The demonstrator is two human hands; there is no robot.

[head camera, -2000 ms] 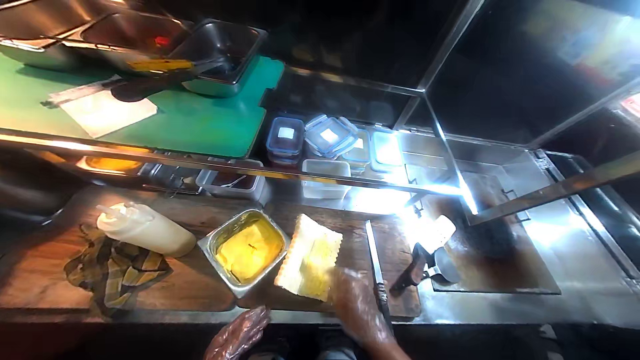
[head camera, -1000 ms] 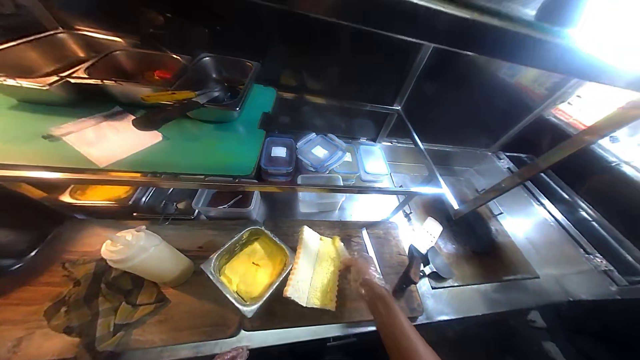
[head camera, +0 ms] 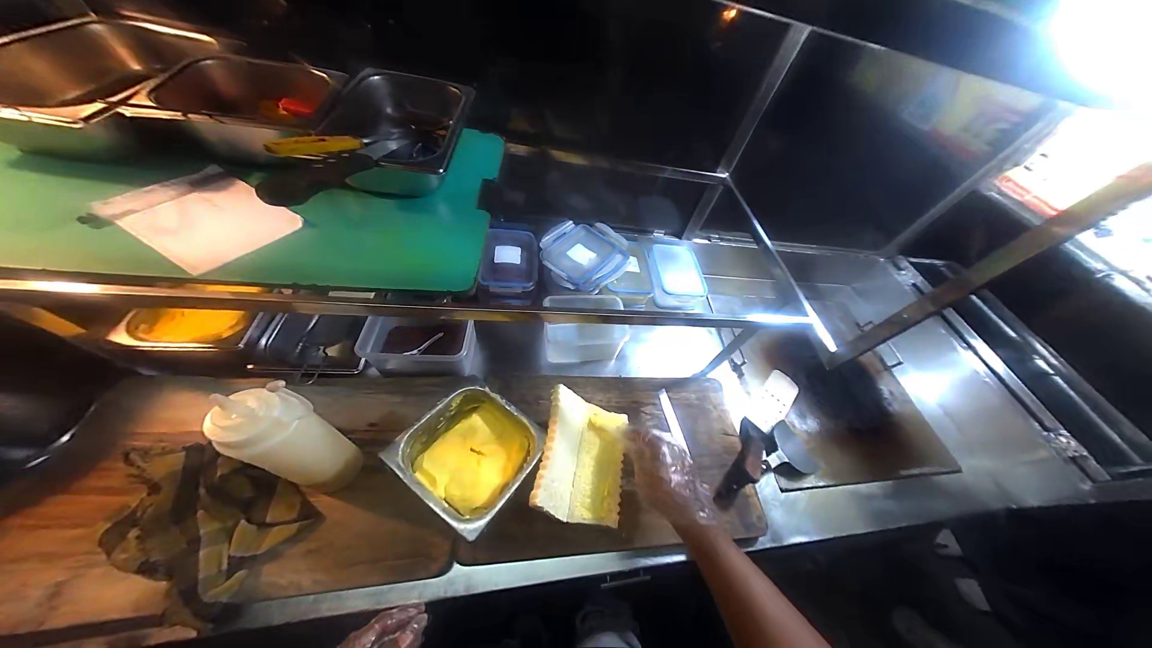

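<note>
An opened piece of bread (head camera: 580, 459), its right half yellow with spread, lies on the wooden board (head camera: 504, 544). My right hand (head camera: 670, 477), in a clear plastic glove, is at the bread's right edge; whether its fingers grip anything is hidden. A knife (head camera: 672, 418) lies just beyond that hand, its handle covered. Left of the bread stands a metal pan of yellow spread (head camera: 472, 459). My left hand (head camera: 389, 627), gloved too, shows only in part at the bottom edge, below the counter's front edge; its hold cannot be made out.
A squeeze bottle (head camera: 283, 436) lies tilted by a crumpled checked cloth (head camera: 216, 522) on the left. Spatulas (head camera: 751, 450) rest at the board's right edge, beside a griddle (head camera: 864, 423). Behind are lidded containers (head camera: 585, 256), a green cutting board (head camera: 387, 234) and a metal shelf edge (head camera: 405, 308).
The bread, turned at a slant two seconds ago, now stands more upright in view with its two halves spread apart. My right hand has shifted to the bread's right side.
</note>
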